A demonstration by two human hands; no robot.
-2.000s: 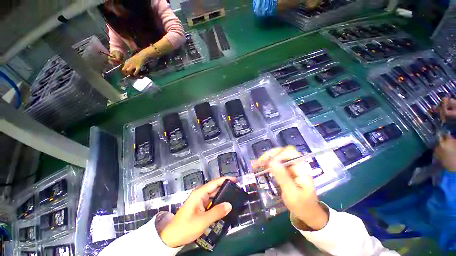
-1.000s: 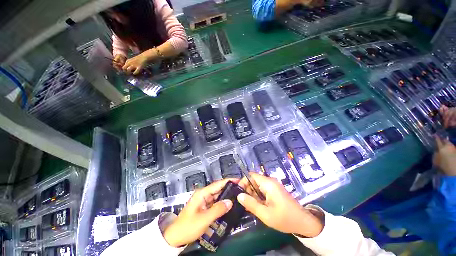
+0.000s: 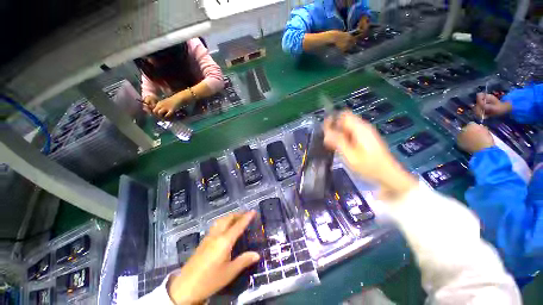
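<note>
My left hand [image 3: 217, 256] is over the near row of the clear blister tray [image 3: 161, 229], thumb and fingers apart. A black handheld unit [image 3: 272, 214] lies just right of its fingertips. What is under the palm is hidden. My right hand [image 3: 357, 149] is raised over the right part of the tray, blurred, gripping a black unit [image 3: 315, 173] by its upper end. The unit hangs tilted above the pockets. A thin blurred tip, perhaps tweezers, shows above that hand. A dark gridded sheet [image 3: 284, 274] lies across the tray's near edge.
An upright dark panel [image 3: 132, 220] stands left of the tray. More filled trays lie at lower left [image 3: 59, 256] and right [image 3: 411, 128]. Coworkers' pink sleeves [image 3: 205, 74] and blue sleeves [image 3: 497, 184] are across the bench and at right. A pale metal beam [image 3: 59, 170] crosses the left.
My hands have parted. My right hand has moved up and right and now has a unit in it. My left hand has opened and moved slightly left. The view has shifted upward.
</note>
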